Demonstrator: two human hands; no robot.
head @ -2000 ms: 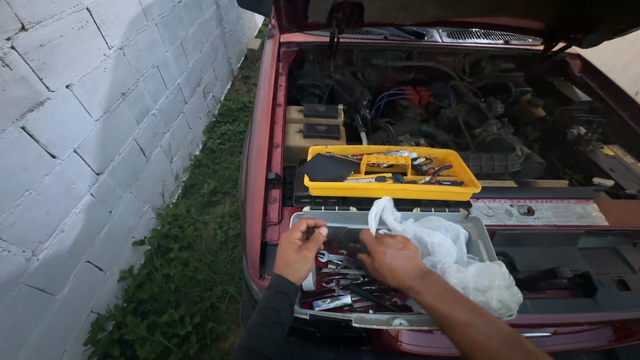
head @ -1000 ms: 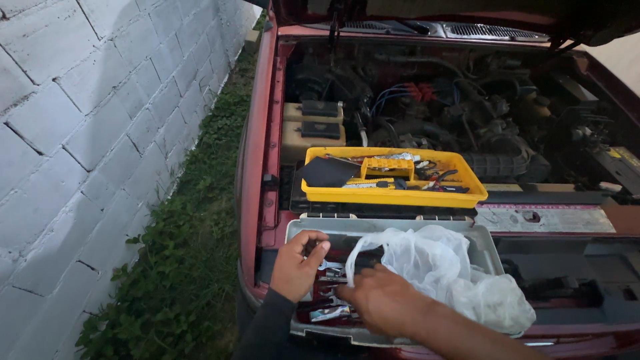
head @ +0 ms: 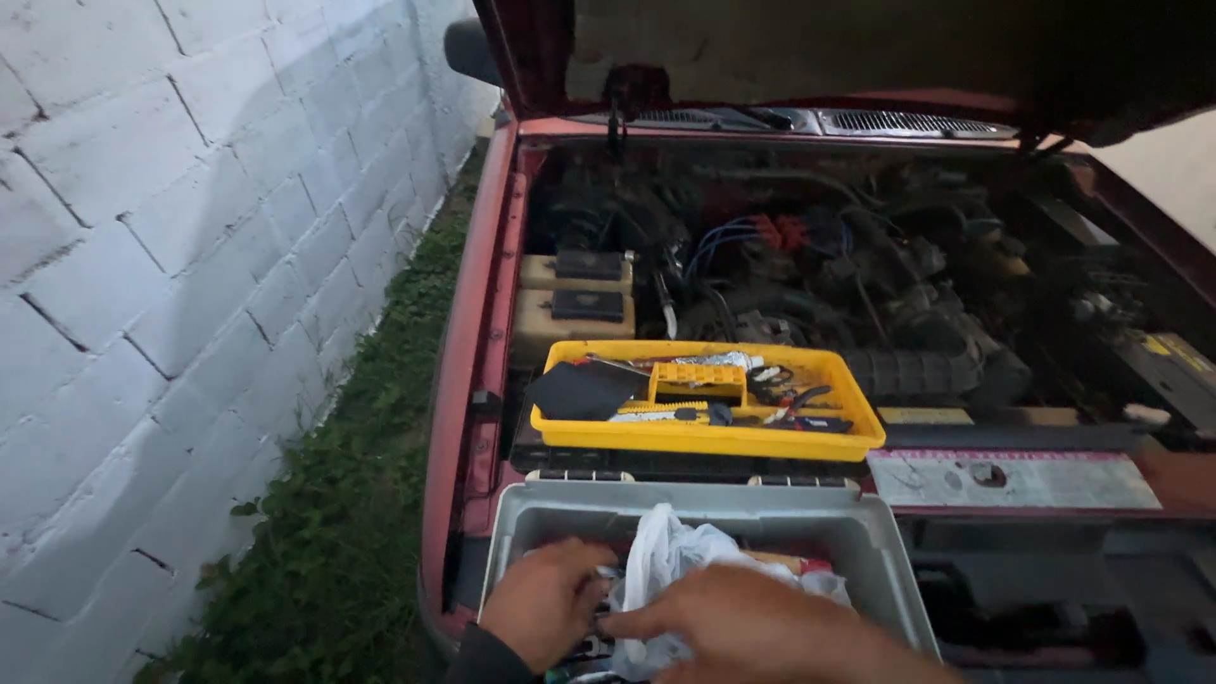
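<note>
A grey plastic toolbox (head: 893, 551) stands open at the front of the engine bay. My left hand (head: 551, 598) reaches into its left part, among metal tools, fingers bent; what its fingertips touch is hidden. Beside it, my right hand (head: 708, 613) is over the box with its index finger stretched toward the left hand, against a white plastic bag (head: 679, 551). Whether it grips the bag cannot be made out. Behind the box lies a yellow tool tray (head: 712, 439) with a utility knife (head: 665, 414), pliers (head: 803, 404) and a black cloth-like piece (head: 584, 389).
Around the box is the red vehicle's front, its hood (head: 807, 57) raised over the engine (head: 855, 256). Two capped plastic reservoirs (head: 575, 323) sit at left in the bay. A white block wall (head: 142, 285) and a strip of grass (head: 351, 475) run along the left.
The white bag, draped over the toolbox's right edge before, now sits down inside the box. Both hands have stayed at the box. The view has shifted somewhat.
</note>
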